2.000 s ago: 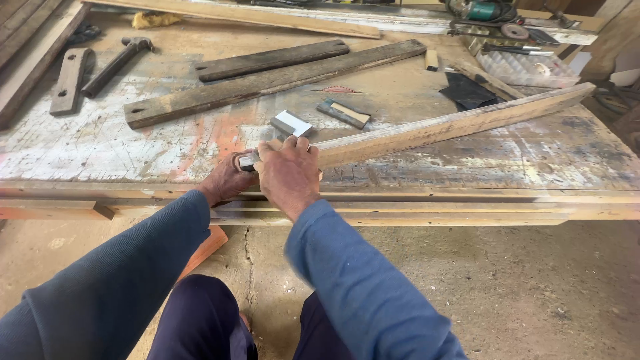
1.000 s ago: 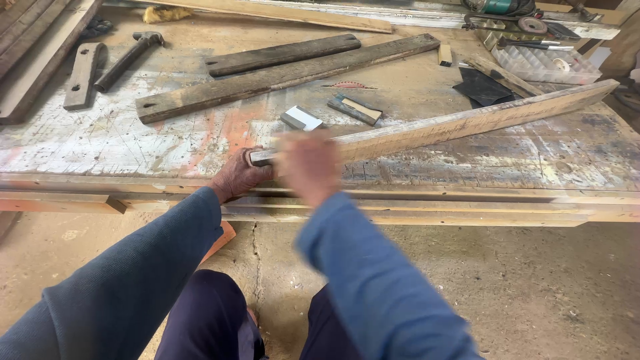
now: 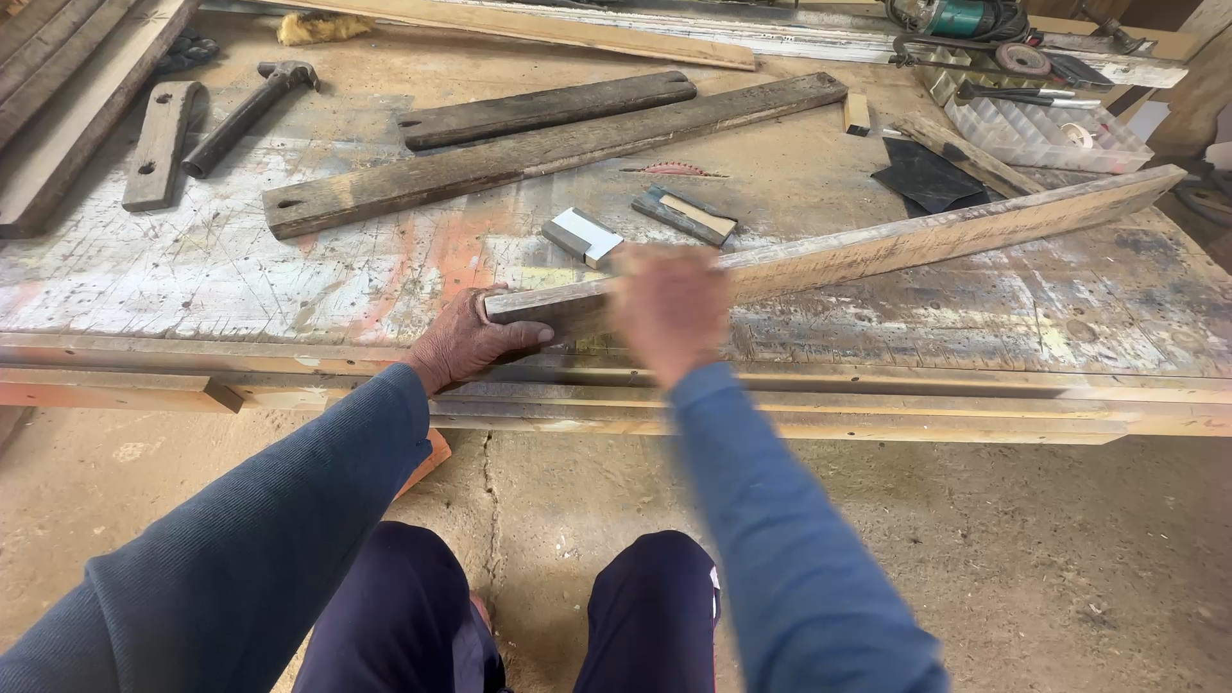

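My left hand (image 3: 472,337) grips the near end of a long, weathered wooden board (image 3: 924,241), thumb on its front face. The board stands on its narrow edge and slants away to the right over the workbench. My right hand (image 3: 674,308), blurred, lies over the board a little right of my left; whether it holds something is hidden. Just behind the hands are a block wrapped in pale sheet (image 3: 582,238) and a dark block with a wooden strip, perhaps wrapped in sandpaper (image 3: 685,216).
Two old wooden boards lie behind, the longer one (image 3: 539,159) nearer. At left are a hammer (image 3: 248,117) and a short holed wooden piece (image 3: 162,144). Black sheets (image 3: 929,178), a plastic organizer box (image 3: 1049,135) and a teal power tool (image 3: 958,17) are at right. The bench edge (image 3: 866,375) is close.
My right hand has moved right along the board, away from my left hand, which keeps its hold on the end. Two seconds ago the hands were together.
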